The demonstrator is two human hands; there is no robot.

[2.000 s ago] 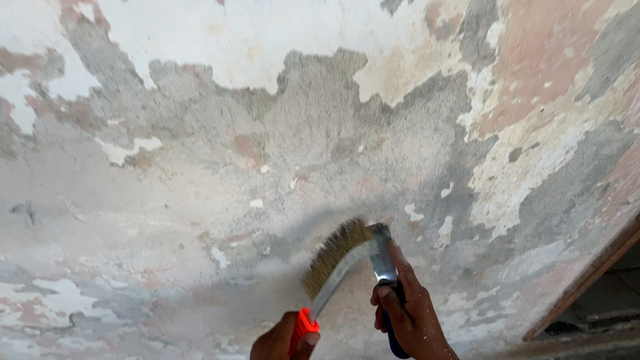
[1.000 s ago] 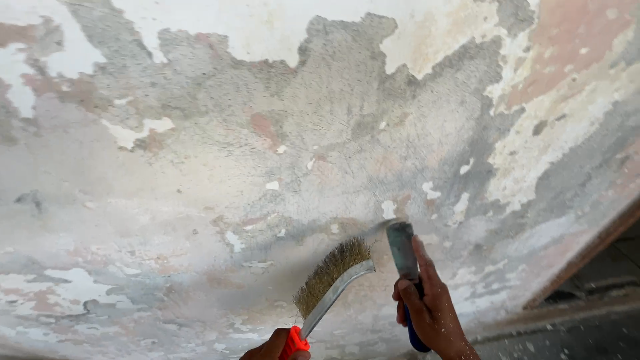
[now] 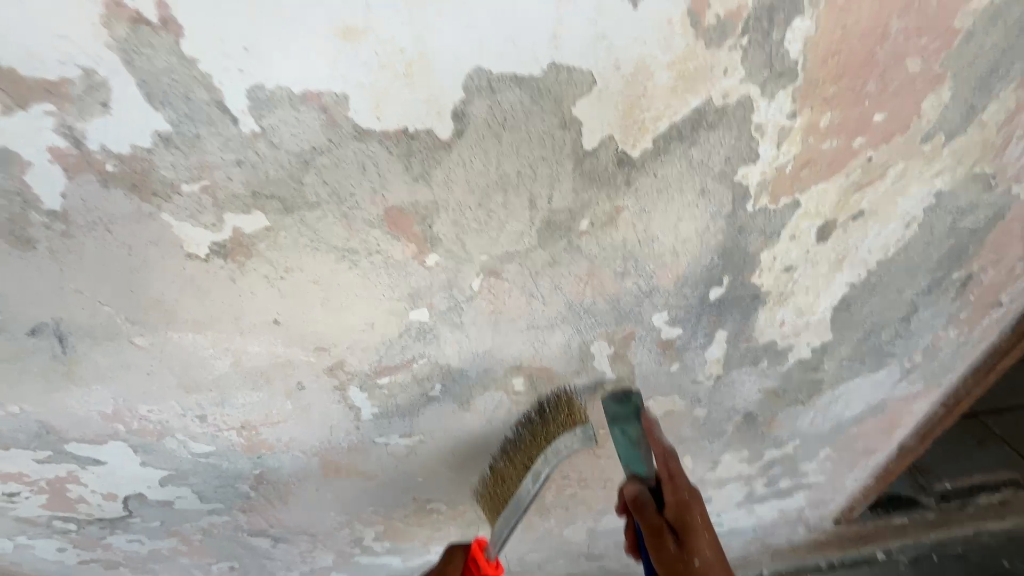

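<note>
At the bottom centre my left hand (image 3: 450, 560), mostly cut off by the frame's edge, grips the orange handle of a wire brush (image 3: 534, 462). Its brass-coloured bristles point up and left, and its curved metal back faces my right hand. My right hand (image 3: 676, 512) is closed around the dark blue handle of a scraper (image 3: 628, 436), the blade pointing up towards the wall. A small gap separates the brush tip from the blade. Behind both tools is a wall (image 3: 520, 192) with patchy, peeling paint and bare grey plaster.
White paint flakes (image 3: 419, 315) remain on the wall around the tools. A brown edge (image 3: 944, 420) runs diagonally at the lower right, with a dark tiled area (image 3: 972, 452) beyond it. A grey ledge (image 3: 904, 552) lies along the bottom right corner.
Two seconds ago the scraper blade touched or overlapped the brush tip; now they are apart. Both hands keep hold of their tools.
</note>
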